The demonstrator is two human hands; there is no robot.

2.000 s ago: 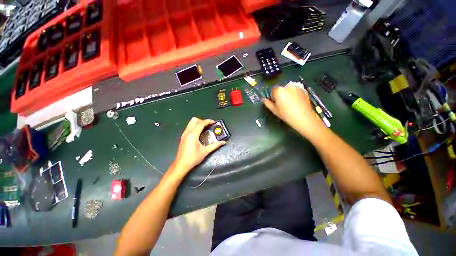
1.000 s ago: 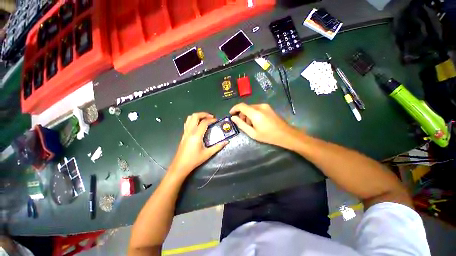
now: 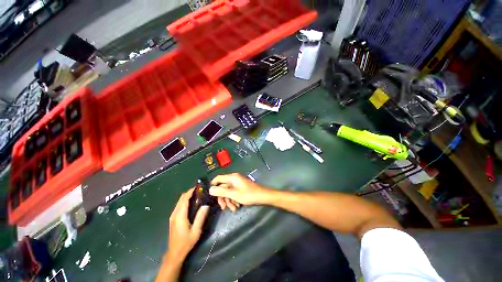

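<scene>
A small dark phone part [image 3: 201, 193] is held between my two hands over the green mat, tilted, with a small reddish-orange spot near its upper end. My left hand [image 3: 184, 223] grips it from the left, with the thumb along its lower side. My right hand [image 3: 235, 191] has its fingers on the upper right side of the part. The fingers hide much of the part, and its details are blurred.
Behind lie a red plug block [image 3: 223, 158], a gold-marked black card [image 3: 209, 161], two display modules [image 3: 173, 149], a keypad piece [image 3: 244, 116] and orange-red trays [image 3: 159, 104]. To the right are tweezers, a white patch [image 3: 280, 138], pens and a lime-green screwdriver [image 3: 370, 140].
The view has swung, showing more of the back and right. The phone part has been turned, its pale face with the round gold disc no longer visible. My right hand has come from the tweezers area to the part.
</scene>
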